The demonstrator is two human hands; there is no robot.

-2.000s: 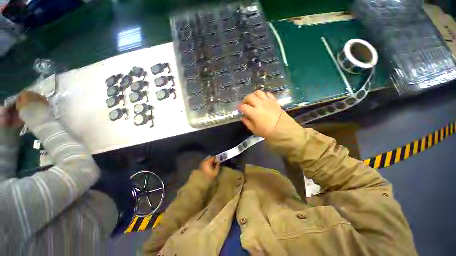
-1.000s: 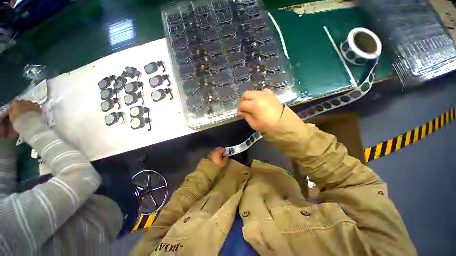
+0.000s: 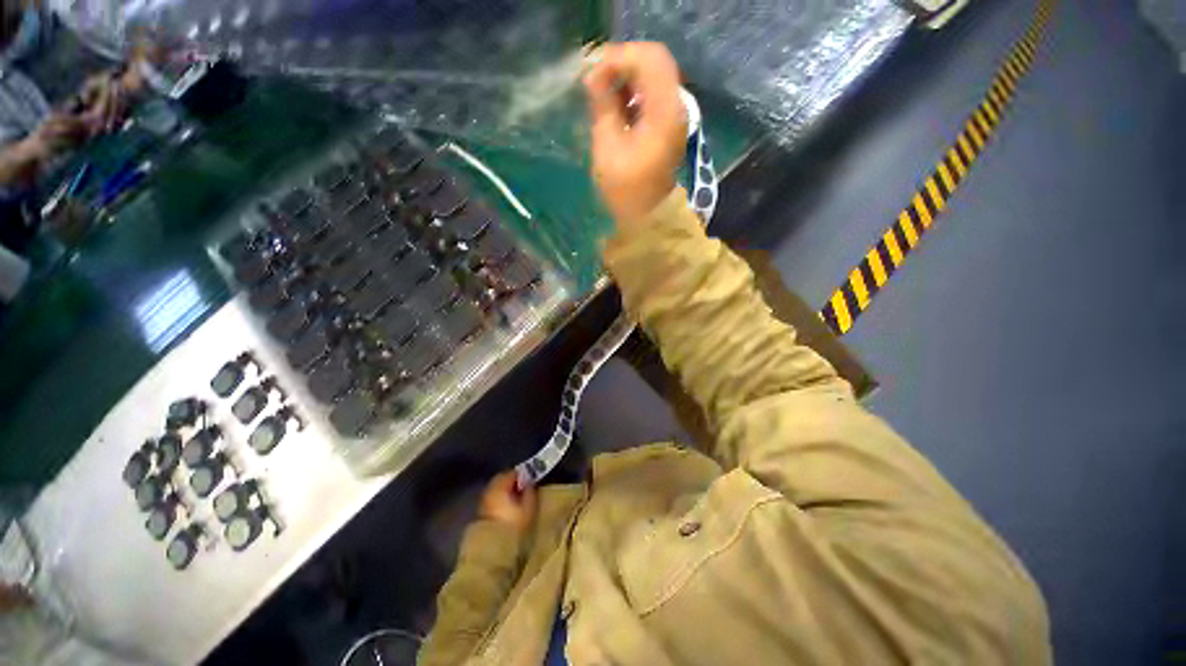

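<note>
My left hand (image 3: 507, 500) is low at my lap and grips the end of the white strip with dark discs (image 3: 568, 414). The strip curves up past the bench edge towards my right hand. My right hand (image 3: 637, 120) is raised over the green mat, fingers pinched at the edge of a blurred clear plastic tray (image 3: 429, 72) that extends to the left. The sticker roll is mostly hidden behind my right hand. A blister tray of black modules (image 3: 390, 267) lies on the bench.
Loose modules (image 3: 202, 449) lie on the white surface (image 3: 98, 559). More clear trays (image 3: 780, 52) are at the far right. A thin white strip (image 3: 488, 178) lies on the mat. A brown box (image 3: 780, 306) is below the bench edge. Another person's hands (image 3: 98, 111) show at upper left.
The view has turned right. My right hand has left the near edge of the module tray, moved up and taken hold of clear plastic. My left hand still holds the strip.
</note>
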